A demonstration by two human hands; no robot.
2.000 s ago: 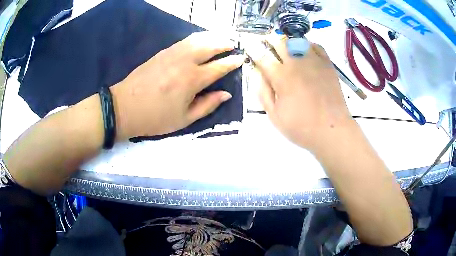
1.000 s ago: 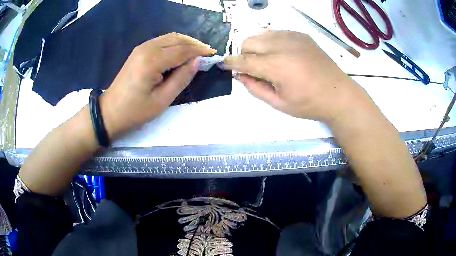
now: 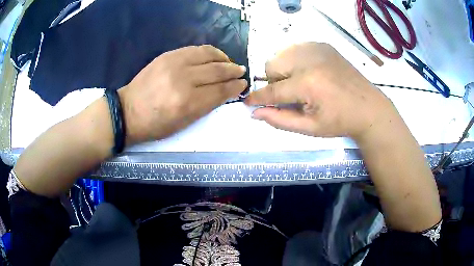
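Note:
A dark navy cut panel (image 3: 130, 44) lies on the white table, left of centre. My left hand (image 3: 182, 93) lies over its near right part, with fingertips closed on the panel's right edge. My right hand (image 3: 317, 91) is just right of that edge. Its index fingertip touches the edge beside my left fingertips, and its thumb is a little apart below. A small dark fold of cloth shows between the fingertips of both hands. Whether my right fingers pinch it is hard to tell.
Red-handled shears (image 3: 385, 28) lie at the upper right, with dark snips (image 3: 427, 74) beside them and a thin grey stick (image 3: 351, 36) to their left. The dial (image 3: 290, 5) is at the top. A ruler strip (image 3: 234, 171) runs along the near edge.
The pale folded bit between my fingertips no longer shows; a dark fold is there now. Both hands have moved slightly right and down. The view has tilted down since the earliest frame.

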